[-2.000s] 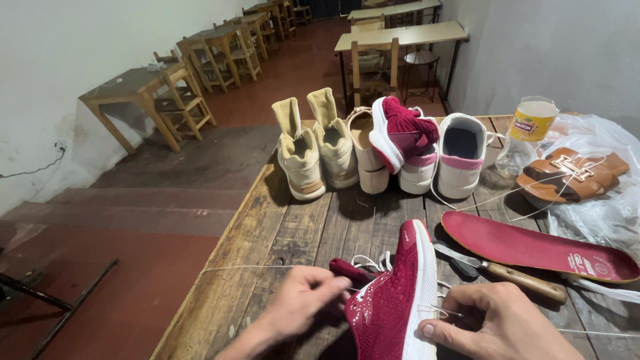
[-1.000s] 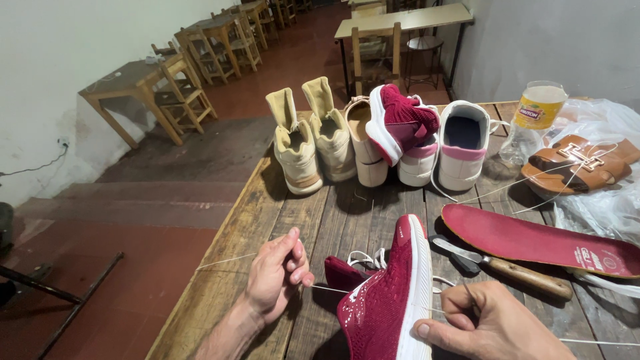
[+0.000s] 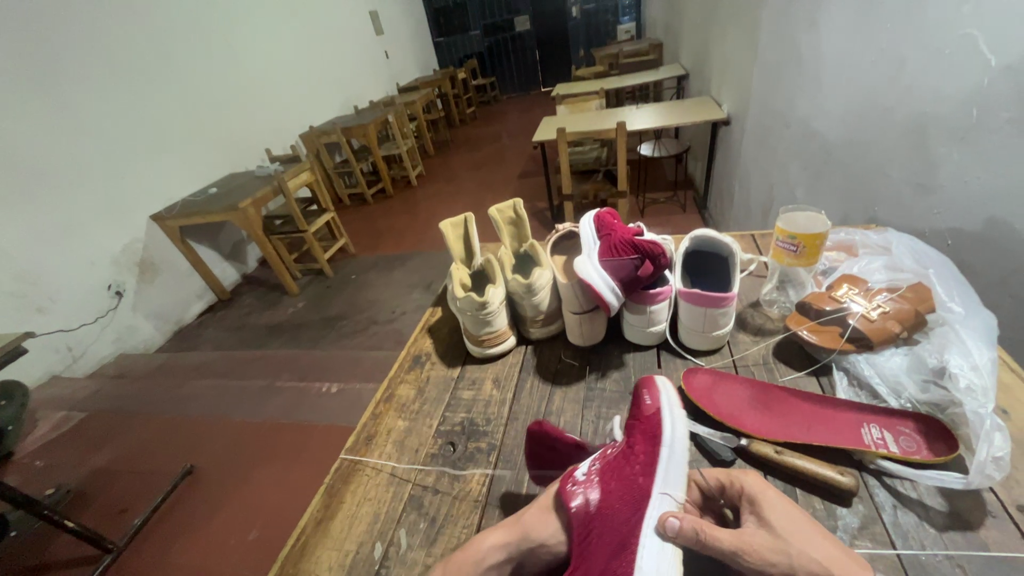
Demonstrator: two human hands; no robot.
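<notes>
A dark red sneaker (image 3: 614, 488) with a white sole stands on its side, toe away from me. My left hand (image 3: 524, 532) reaches behind or into its upper; its fingers are hidden by the shoe. My right hand (image 3: 740, 520) has its thumb on the white sole edge, fingers curled beside it, near a thin strand. A white thread (image 3: 416, 466) runs left from the shoe across the wooden table, and another (image 3: 936, 552) lies at the right. Beyond my right hand lie a red insole (image 3: 824, 416) and a wooden-handled knife (image 3: 800, 466).
Beige high-top shoes (image 3: 480, 308), white-and-pink sneakers (image 3: 706, 292) and another red sneaker (image 3: 620, 260) line the table's far side. A cut plastic bottle (image 3: 792, 256), brown sandals (image 3: 860, 312) and a plastic bag (image 3: 952, 360) are at the right. The table's left edge (image 3: 360, 440) drops to the floor.
My left hand, out left of the shoe pulling a thread a second ago, has moved right, behind the shoe. My right hand remains by the sole. The view has tilted up.
</notes>
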